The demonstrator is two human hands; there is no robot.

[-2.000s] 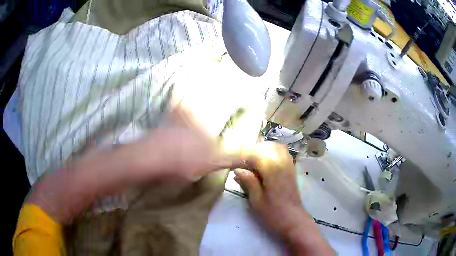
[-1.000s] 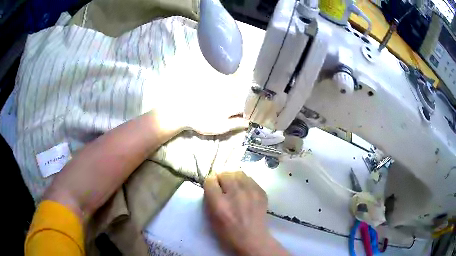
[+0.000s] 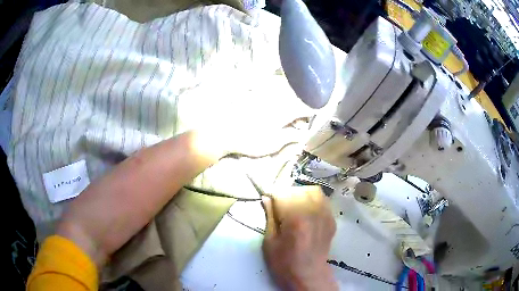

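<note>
The striped off-white lining (image 3: 142, 74) with khaki cloth (image 3: 193, 224) lies left of and under the needle area, its middle washed out by lamp glare. My left hand (image 3: 207, 148) lies on the cloth, fingers lost in the glare; the forearm shows with a yellow cuff. My right hand (image 3: 299, 230) has curled fingers at the cloth's edge, just in front of the presser foot (image 3: 313, 176), and seems to pinch that edge. A white label (image 3: 66, 181) shows on the lining beside my left forearm.
The white sewing machine (image 3: 375, 96) stands at the right. The oval lamp head (image 3: 307, 57) hangs left of it. A cream tape (image 3: 398, 224) trails right of the foot. Scissors with blue and pink-red handles (image 3: 414, 278) lie at the lower right of the white table (image 3: 358, 250).
The label and left forearm came clear of blur by a second ago. Since then my right hand has moved closer to the presser foot. The camera view has shifted, and the tape looks wider.
</note>
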